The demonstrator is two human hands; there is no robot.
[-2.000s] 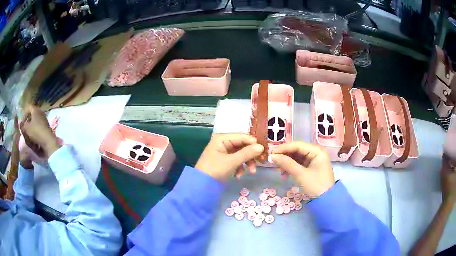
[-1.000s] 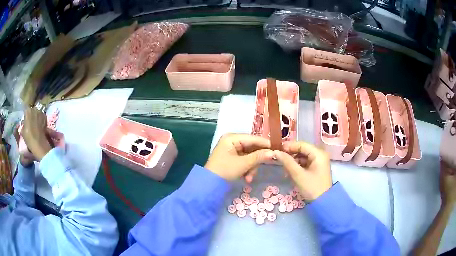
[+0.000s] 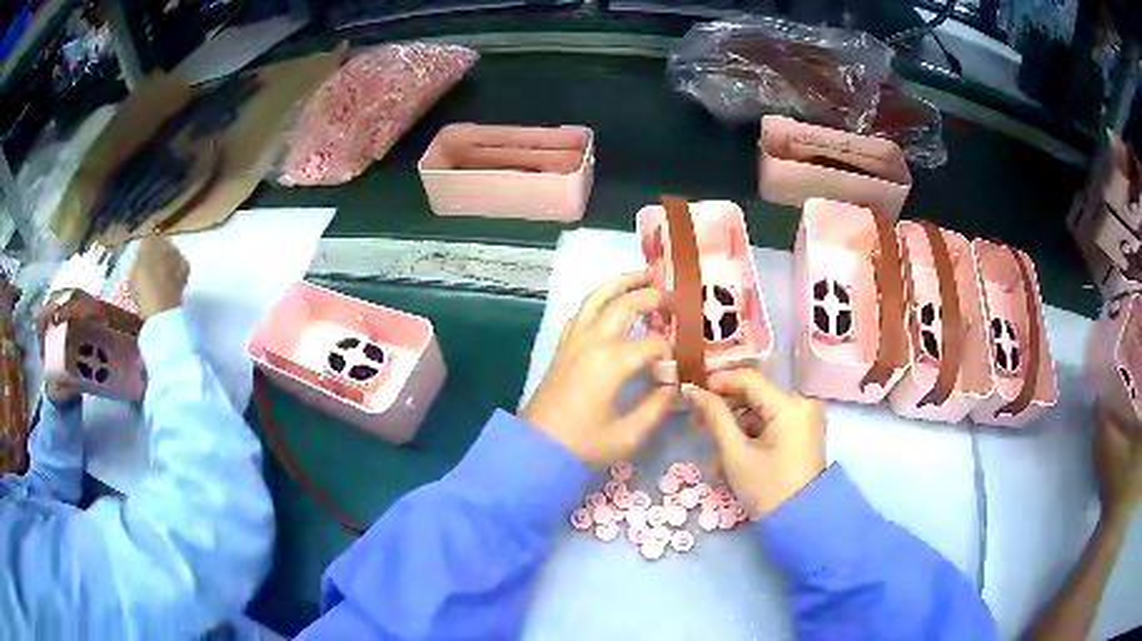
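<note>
A pink housing (image 3: 739, 251) stands on the white mat in front of me, with a brown strap (image 3: 684, 282) lying lengthwise over its open top. My left hand (image 3: 607, 369) holds the housing's left side and near-left corner, fingers spread along the wall. My right hand (image 3: 764, 432) pinches the strap's near end at the housing's near edge; whether a button is between the fingertips is hidden. A loose pile of pink strap buttons (image 3: 653, 515) lies on the mat just below my hands.
Three strapped housings (image 3: 842, 363) stand side by side to the right. An unstrapped housing (image 3: 407, 407) is at left. Two more shells (image 3: 507, 194) stand on the green belt, near a bag of pink parts (image 3: 363, 119) and a bag of straps (image 3: 776, 75). People work on both sides.
My left hand has moved from the strap end to the housing's left side. My right hand stays at the strap end. The left neighbour's hand has lifted, showing a housing.
</note>
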